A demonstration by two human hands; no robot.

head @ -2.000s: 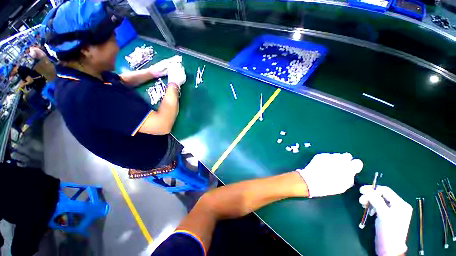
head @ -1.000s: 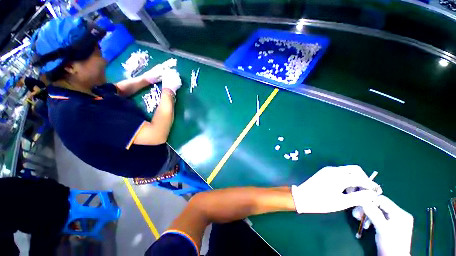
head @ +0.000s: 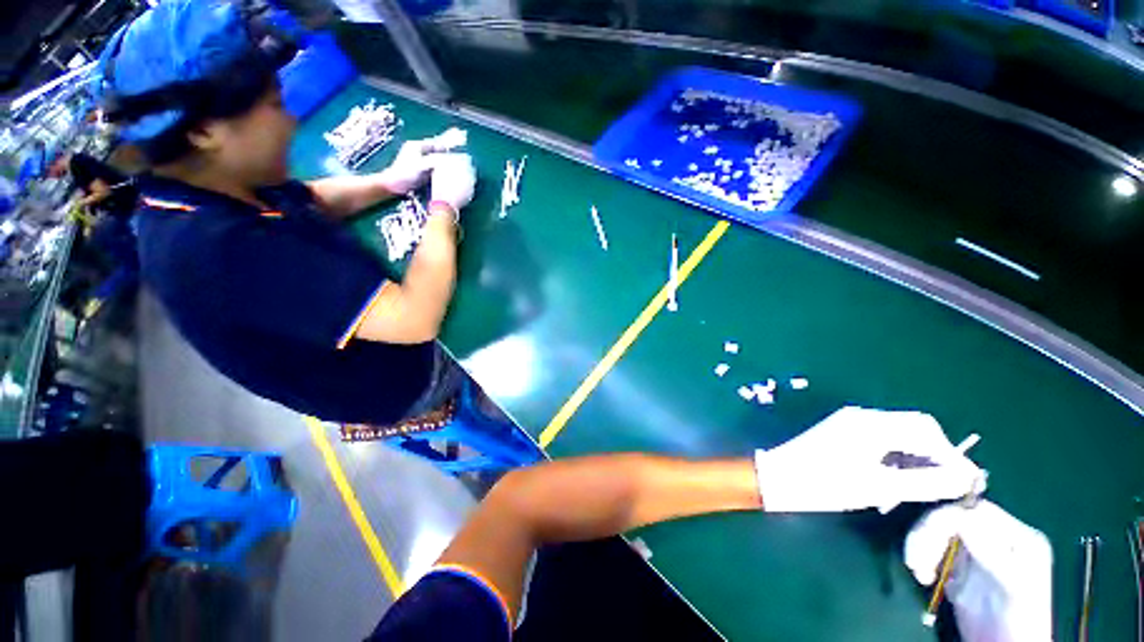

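A wire harness [head: 946, 574] with thin coloured wires and a small white end points down out of my gloved right hand [head: 991, 564], whose fingers are closed on it. My gloved left hand [head: 866, 464] touches the right hand's fingertips and pinches a slim white sleeve [head: 966, 444], which sticks up past its fingers. The join between sleeve and harness is hidden by the fingers. Several tiny white housings [head: 760, 391] lie loose on the green bench [head: 627, 364], left of my hands. More harnesses [head: 1089, 583] lie at the right edge.
A blue tray [head: 615, 144] of white pieces stands at the bench's far rail. White sticks [head: 674, 276] lie by the yellow line [head: 602, 383]. Another white stick [head: 997, 258] lies beyond the rail. A seated person [head: 264, 276] works at the left, near white piles [head: 404, 227] and blue stools [head: 220, 502].
Two seconds ago my hands were apart; they came together and stay joined. Since one second ago, the harness's lower end shows more clearly below my right hand. The camera view has shifted slightly.
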